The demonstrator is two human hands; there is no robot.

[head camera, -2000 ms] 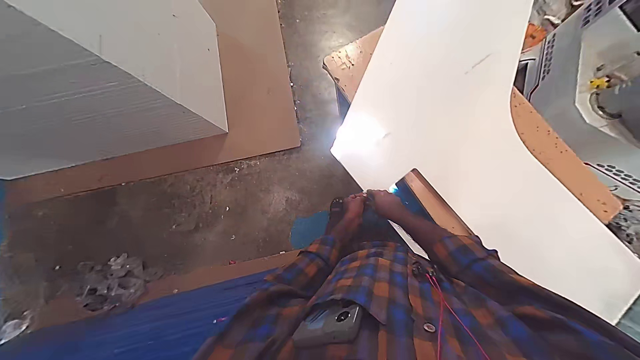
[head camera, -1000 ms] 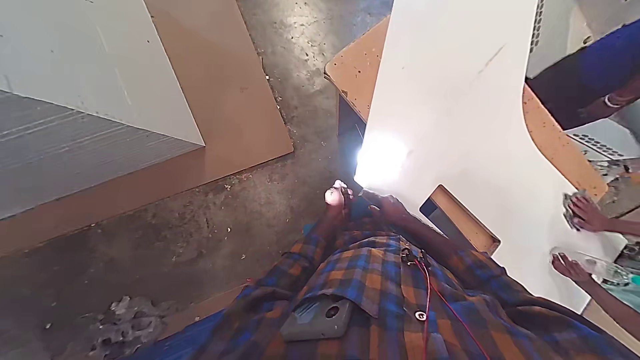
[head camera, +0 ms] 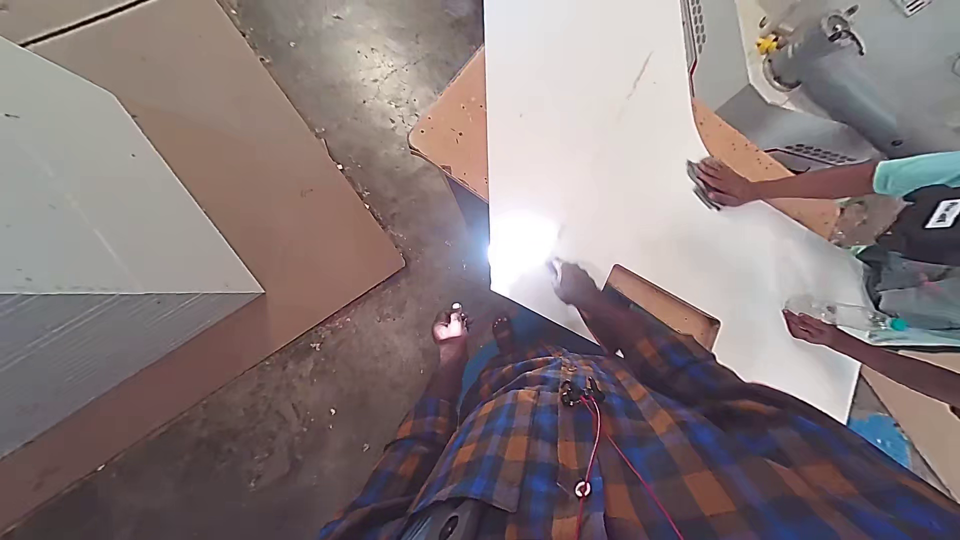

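Observation:
A large white panel (head camera: 592, 150) with a curved right edge lies in front of me, and a bright glare covers its lower left part. My right hand (head camera: 576, 283) is over the panel's near left part, fingers curled; a small pale patch shows at its fingertips, too unclear to name. Off the panel's left corner, my left hand (head camera: 450, 326) hangs above the floor with its fingers bent. Something whitish shows at its thumb, and whether it holds anything is unclear. A brown-edged opening or block (head camera: 667, 307) is beside my right forearm.
A co-worker's hand presses a grey pad (head camera: 703, 185) on the panel's curved edge; the other is beside a clear plastic bottle (head camera: 847, 313). Orange-brown boards (head camera: 457, 124) show under the panel. Pale sheets (head camera: 112, 202) rest on brown board (head camera: 255, 150) at left. Grey machinery (head camera: 840, 67) stands upper right.
My hands, close together at my waist before, are now apart, the right one over the panel. The co-worker's hand with the pad has moved farther up along the curved edge.

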